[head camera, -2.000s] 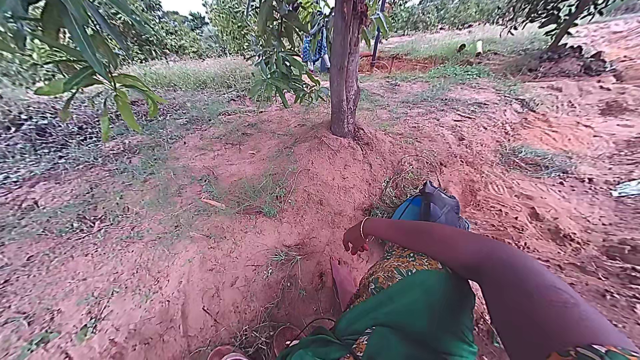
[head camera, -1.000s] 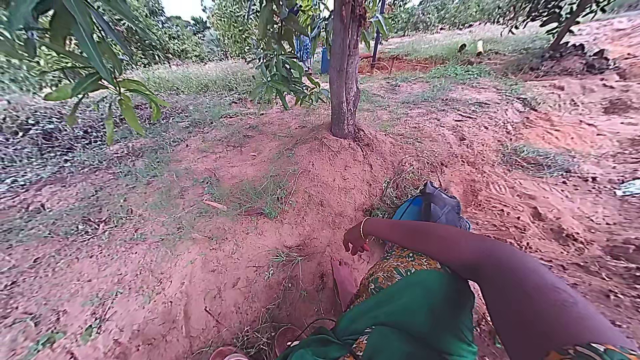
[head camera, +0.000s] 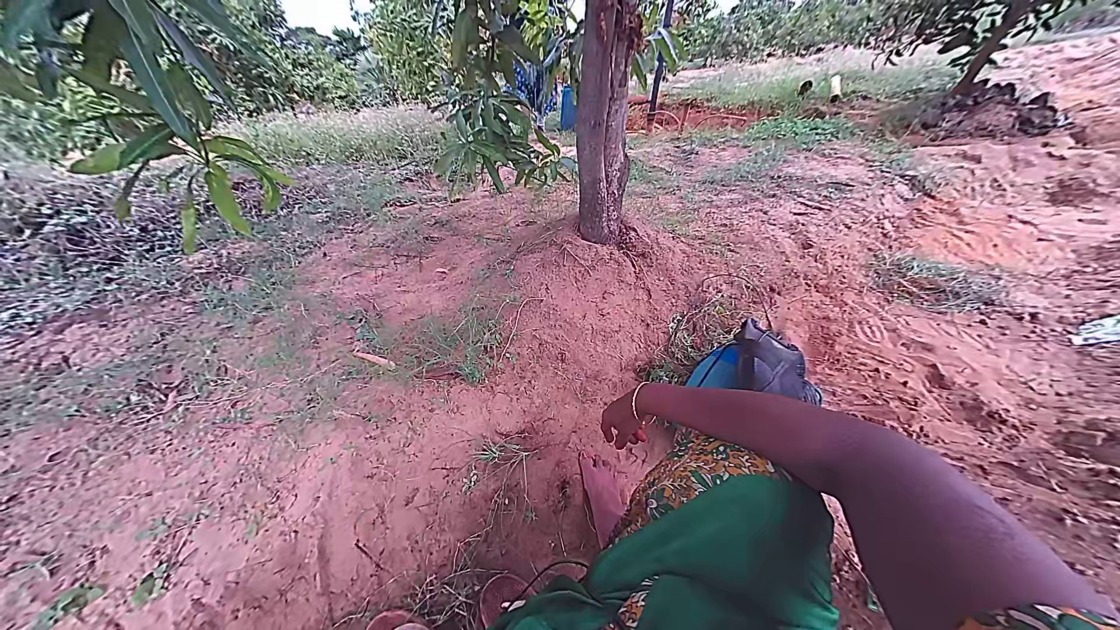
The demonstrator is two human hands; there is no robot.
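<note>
My right hand [head camera: 623, 420] hangs from a bent wrist just above my bare foot [head camera: 602, 492], its fingers loosely curled and holding nothing that shows. A thin bangle [head camera: 638, 402] circles the wrist. The forearm reaches in from the right across green cloth [head camera: 700, 556] and patterned cloth [head camera: 691, 468] over my legs. Past the forearm, a dark bag [head camera: 772, 363] lies against a blue object [head camera: 716, 369] whose kind I cannot tell. My left hand is out of view.
A tree trunk [head camera: 604, 131] rises from the reddish soil mound ahead. Leafy branches [head camera: 201, 162] hang at upper left. Dry weeds [head camera: 941, 282] lie at right. Footwear [head camera: 503, 595] shows at the bottom edge. Behind the trunk are a blue container [head camera: 568, 108] and patterned blue cloth [head camera: 535, 87].
</note>
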